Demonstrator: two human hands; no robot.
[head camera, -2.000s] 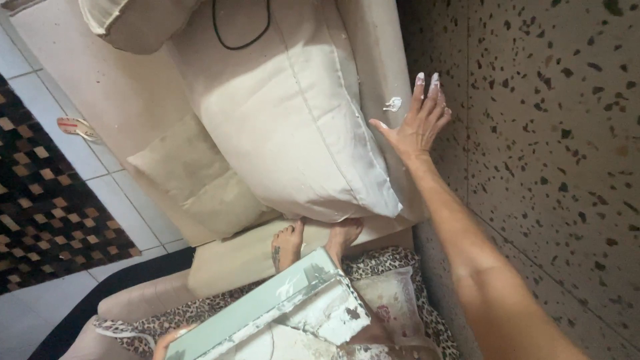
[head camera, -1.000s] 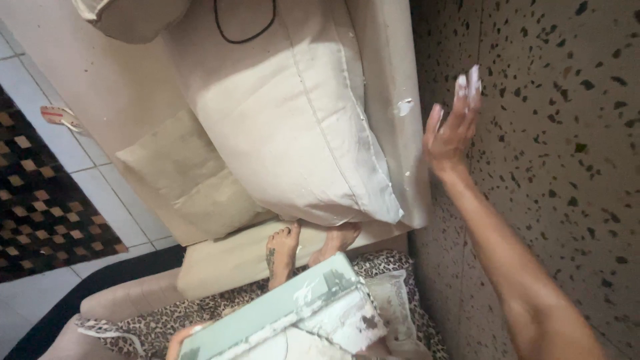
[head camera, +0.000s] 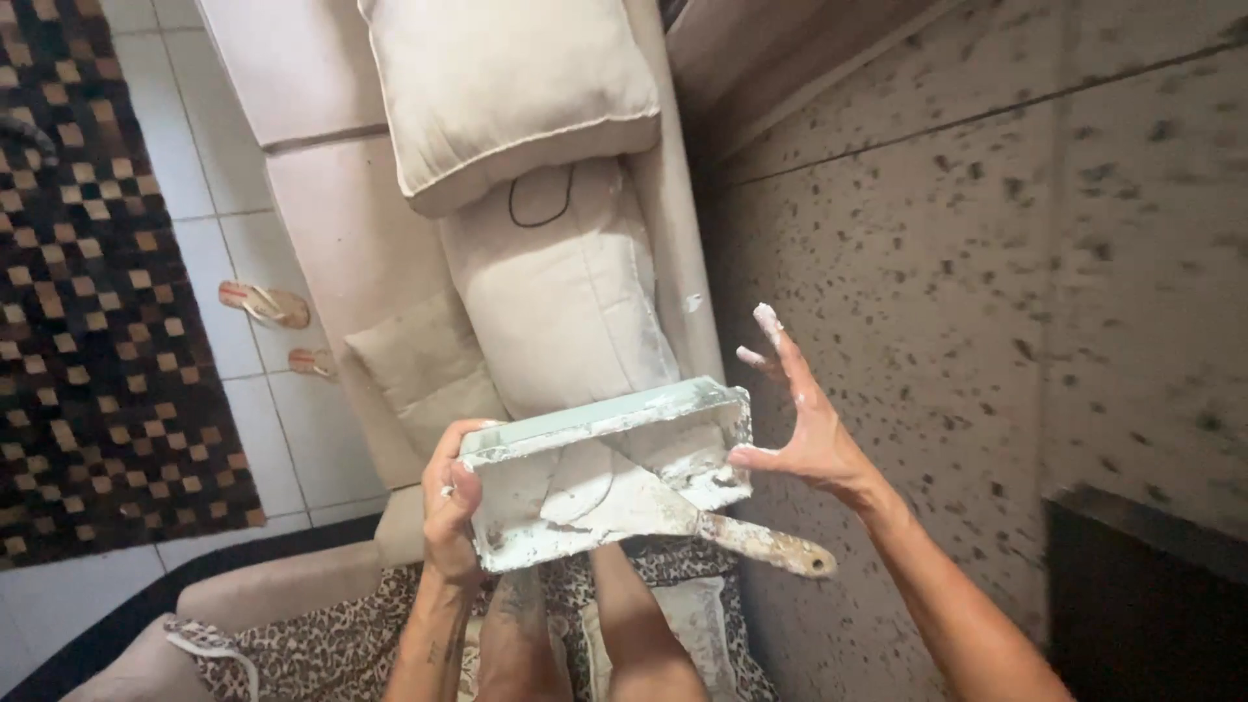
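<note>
My left hand (head camera: 450, 507) grips the left end of a pale green rectangular tray (head camera: 585, 414), its inside and rim smeared with white paste (head camera: 692, 453). A putty knife (head camera: 770, 544) lies in the tray, its blade coated with paste and its worn handle sticking out over the near right edge. My right hand (head camera: 804, 419) is at the tray's right end, fingers spread and pointing up, with white paste on the fingertips. Its thumb is at the tray's rim; whether it presses there I cannot tell.
Under and beyond the tray is a beige sofa (head camera: 331, 224) with large cushions (head camera: 526, 88) and a black cord loop (head camera: 539, 224). A speckled wall (head camera: 936, 292) runs along the right. Flip-flops (head camera: 263, 304) lie on floor tiles beside a checkered rug (head camera: 88, 292). Leopard-print fabric (head camera: 312, 624) lies below.
My right hand has come away from the wall side to the tray's right end. The tray is now fully in view, with the putty knife showing. The view has shifted.
</note>
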